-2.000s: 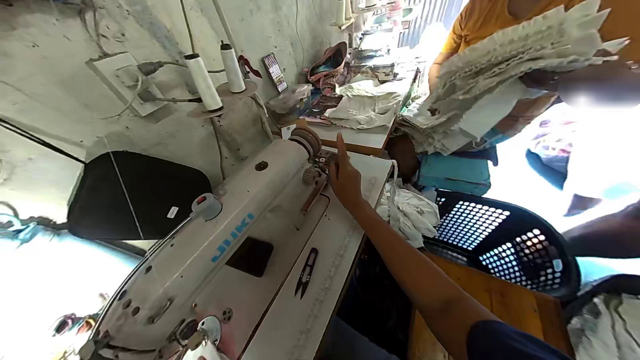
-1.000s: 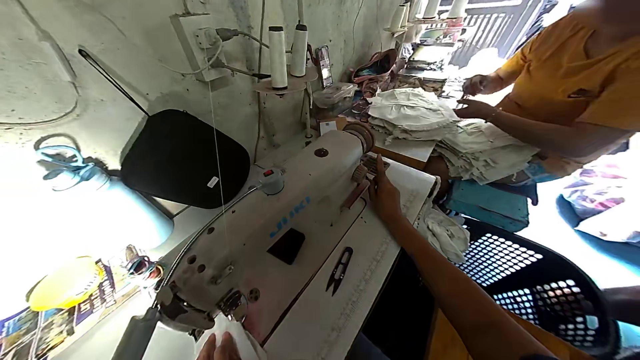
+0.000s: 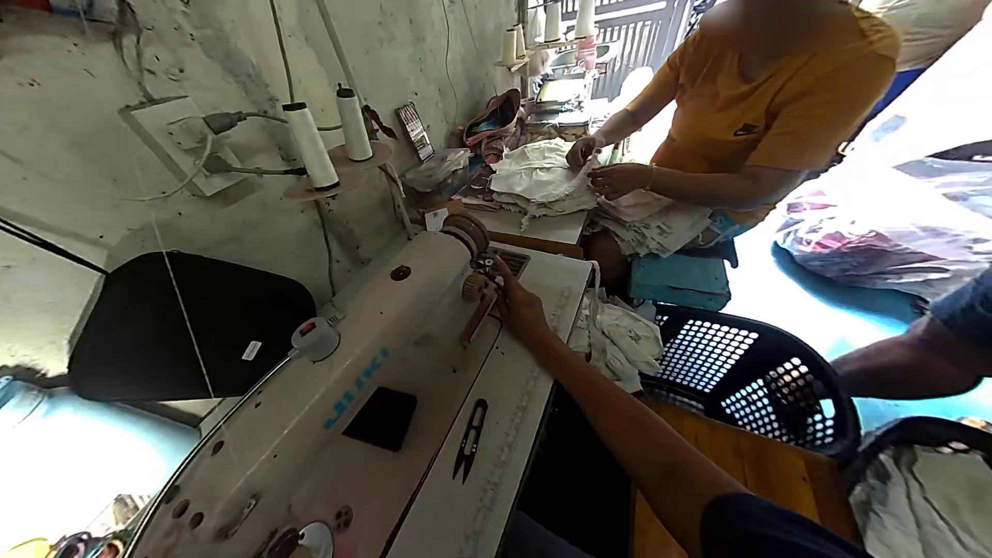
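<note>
My right hand [image 3: 519, 302] reaches to the handwheel end of a white Juki sewing machine [image 3: 310, 395], its fingers at the small metal bobbin winder [image 3: 484, 271] there. Whether the fingers grip a part of it cannot be made out. Black thread snips [image 3: 470, 442] lie on the machine table in front of the machine body. Two white thread cones [image 3: 311, 147] stand on holders by the wall. My left hand is out of view, and the needle area lies beyond the lower edge.
A person in an orange shirt [image 3: 744, 101] handles a stack of white fabric pieces [image 3: 542, 174] at the adjoining table. A black perforated basket [image 3: 709, 349] stands right of a wooden bench [image 3: 697, 434]. Another person's arm [image 3: 891, 360] reaches in from the right. A black panel [image 3: 194, 325] stands at left.
My left hand, seen at the needle end a second ago, has left the view. The co-worker's raised fabric stack was lowered. An arm has come in over the basket. The view has shifted.
</note>
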